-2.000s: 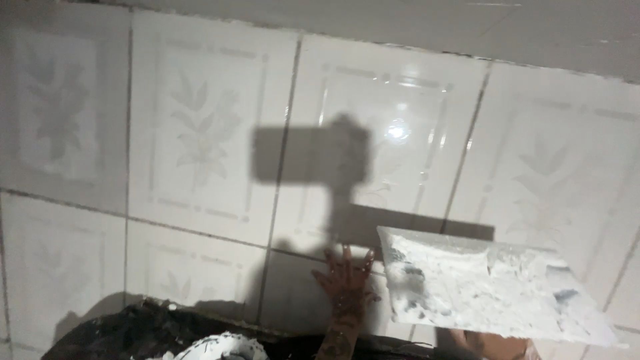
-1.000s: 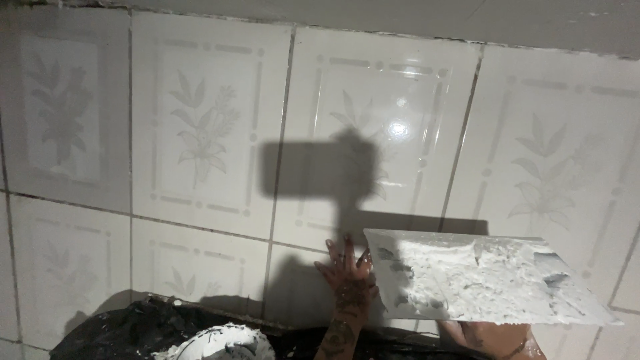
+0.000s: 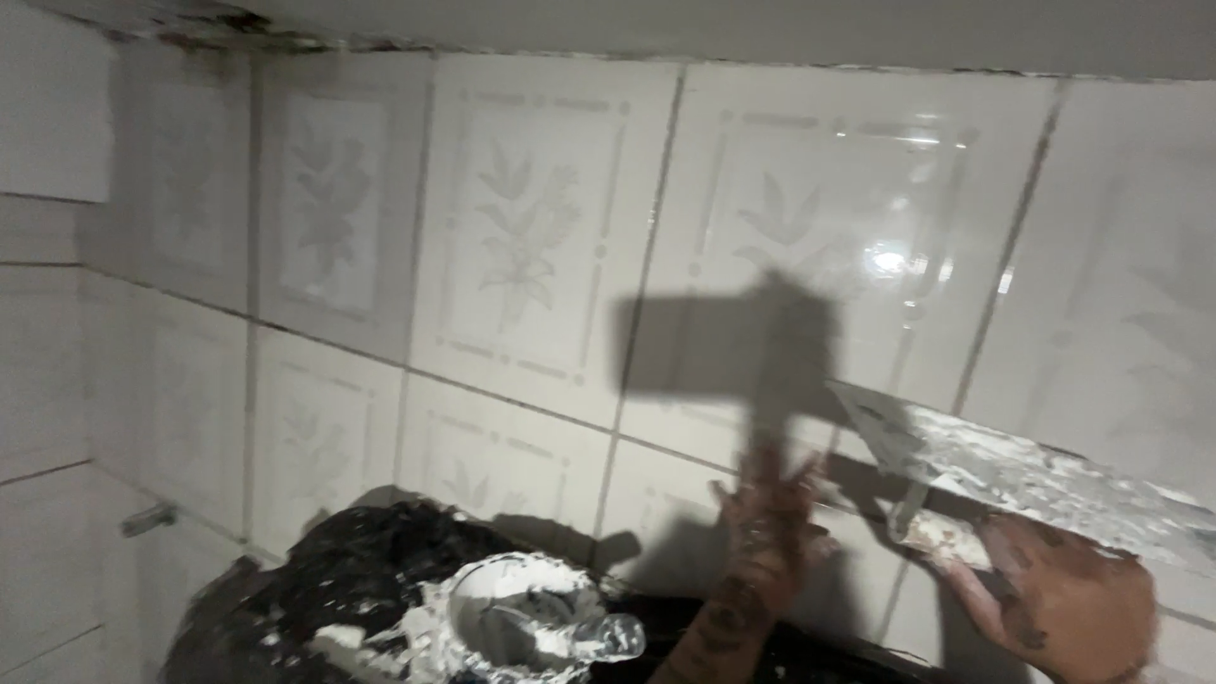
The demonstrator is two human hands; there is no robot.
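Observation:
My left hand [image 3: 769,518] is raised against the tiled wall [image 3: 513,399] with its fingers spread and nothing in it; motion blurs it. Smears mark its skin and forearm. To its right, my right hand [image 3: 1073,598] grips the handle [image 3: 940,541] of a flat plastering trowel [image 3: 1035,475], whose blade carries white paste on its upper face. Below and left of my left hand stands a paste-smeared container [image 3: 518,608] with white paste inside and a clear, bottle-like piece [image 3: 608,638] at its edge.
Black plastic sheeting [image 3: 370,560], spotted with white, lies around the container. White tiles with grey flower patterns cover the wall, which meets a grey surface [image 3: 760,33] along the top. A small metal fitting [image 3: 149,519] shows at the left wall.
The view has swung left, showing the corner and more of the container. My right hand has tilted the trowel, so its blade looks narrower. My left hand stays by the wall.

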